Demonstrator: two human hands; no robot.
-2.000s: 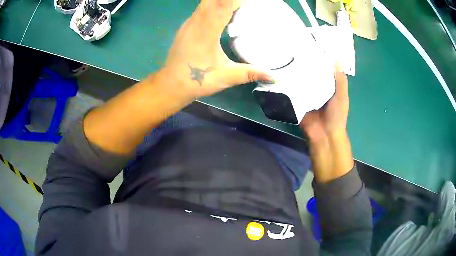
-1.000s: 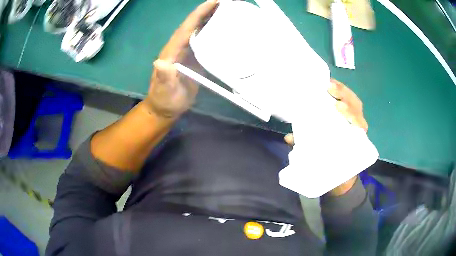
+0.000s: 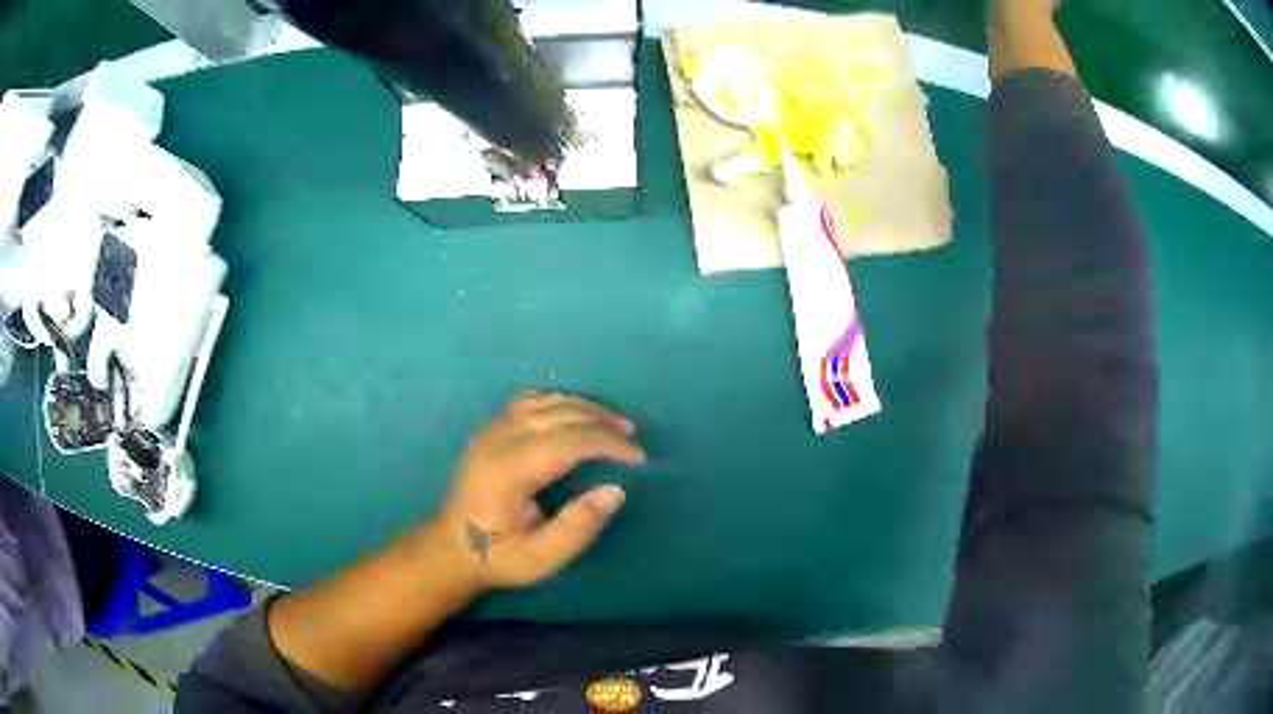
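Note:
My left hand (image 3: 545,488) is over the green bench at the lower middle, empty, with thumb and fingers apart. My right arm reaches far up at the right; only part of my right hand (image 3: 1026,17) shows, cut off by the top edge, so its fingers and anything in them are hidden. The adhesive tube (image 3: 834,328), white with red and blue stripes, lies on the bench with its nozzle on a tan cardboard scrap (image 3: 894,168) bearing yellow glue lumps. White camera units (image 3: 161,279) lie at the left, with open round ends showing electronics.
A black electric screwdriver (image 3: 447,63), blurred, hangs over a grey-white screw feeder (image 3: 607,154) at the upper middle. The green bench (image 3: 349,321) has a pale curved line. A blue stool (image 3: 154,593) stands below its left edge.
The white camera unit that was between my hands is gone from them. My left hand has come down open to the bench; my right arm has stretched up and away. The view has shifted.

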